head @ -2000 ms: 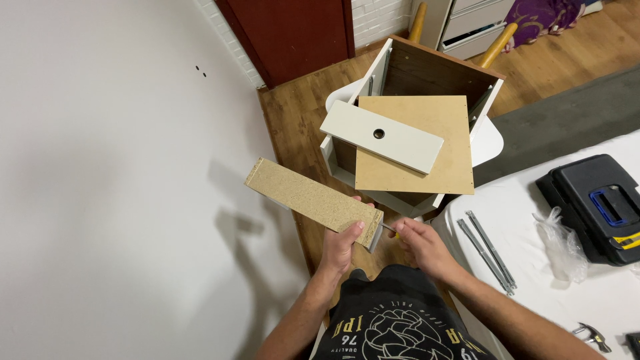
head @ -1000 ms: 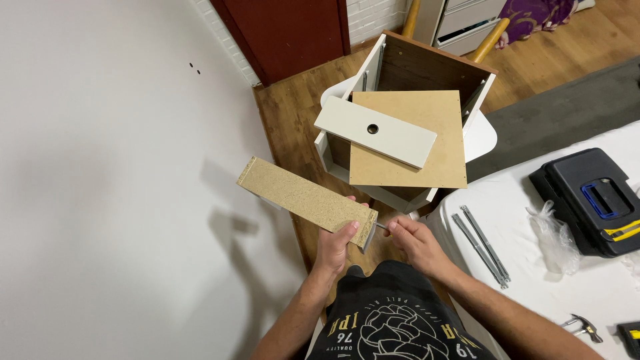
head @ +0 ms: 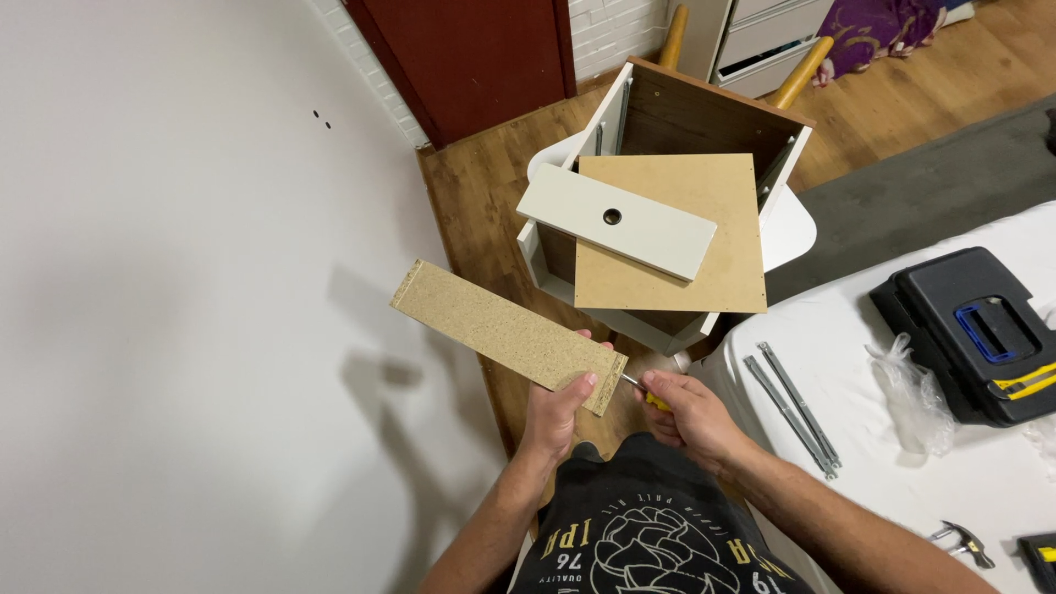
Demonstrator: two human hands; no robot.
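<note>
A raw particleboard panel slants in mid-air, its near end gripped by my left hand, thumb on the face and fingertips showing at the far edge. My right hand is closed around the yellow handle of a screwdriver. The screwdriver's metal shaft meets the panel's near end edge; the tip is hidden. Beyond my hands, a white drawer front with a round dark hole lies across a thin tan board. Both rest on an open cabinet carcass with metal runners inside.
A white chair seat shows beneath the carcass. Metal drawer slides, a plastic bag, a black toolbox and a claw hammer lie on the white-covered surface at right. A white wall runs along the left.
The panel's near end has turned slightly and the grey piece seen at it before no longer shows. More of the yellow screwdriver handle is visible in my right hand.
</note>
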